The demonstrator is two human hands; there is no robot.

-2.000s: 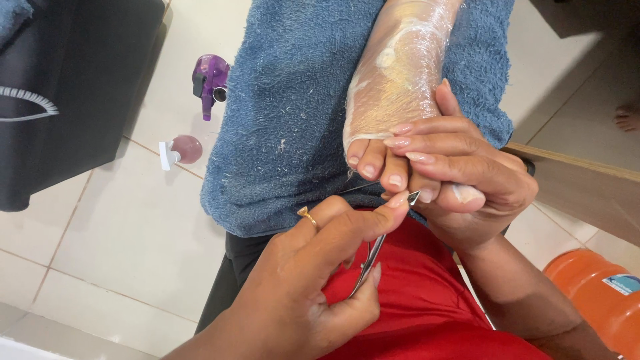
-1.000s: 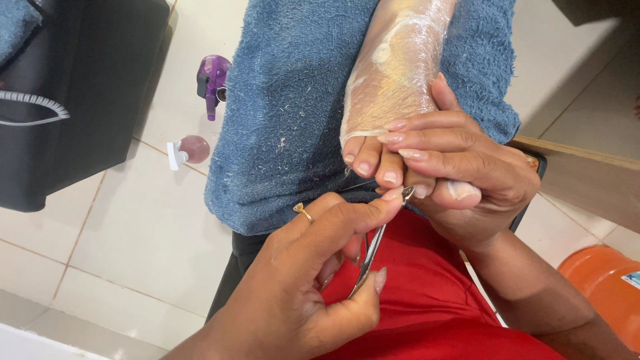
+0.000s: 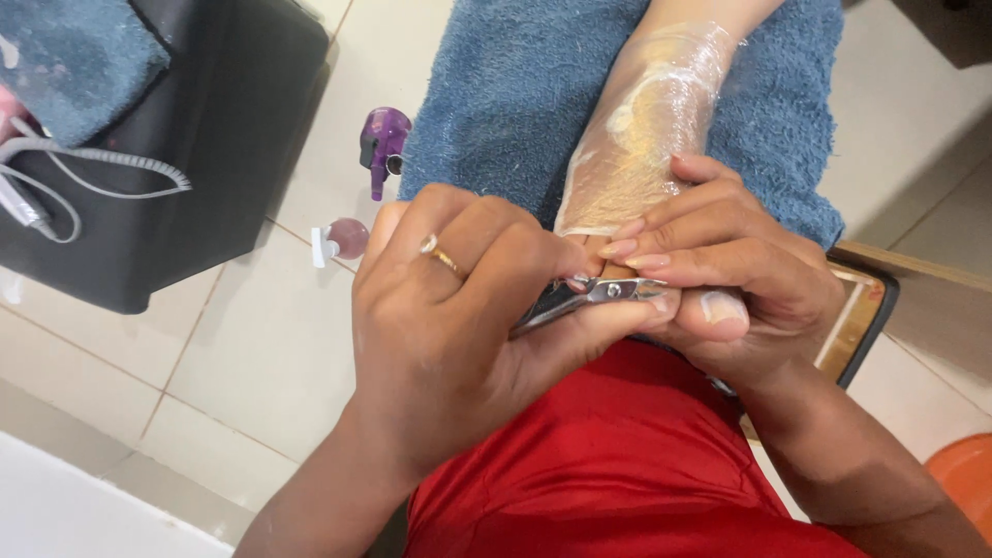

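My left hand (image 3: 449,302), with a ring on one finger, is closed around metal cuticle nippers (image 3: 612,291). The nippers' jaws point right and lie at a toe beside the big toe. My right hand (image 3: 744,271) grips the front of another person's foot (image 3: 643,147), its fingers lying across the top of the toes. Clear plastic film wraps the foot and ankle, with a pale cream under it. The big toe (image 3: 714,314) sticks out between my hands, whitish on its nail. Under the foot lies a blue towel (image 3: 504,108). My fingers hide most of the small toes.
On the tiled floor at left are a purple spray bottle (image 3: 385,143) and a small bottle of pink liquid (image 3: 347,239). A black case (image 3: 232,170) carries a blue cloth (image 3: 85,62) and a coiled cable (image 3: 116,159). An orange container (image 3: 965,473) stands at lower right.
My left hand has turned over, its back now facing up, and the nippers have swung from pointing steeply upward to lying nearly level. My right hand still holds the foot.
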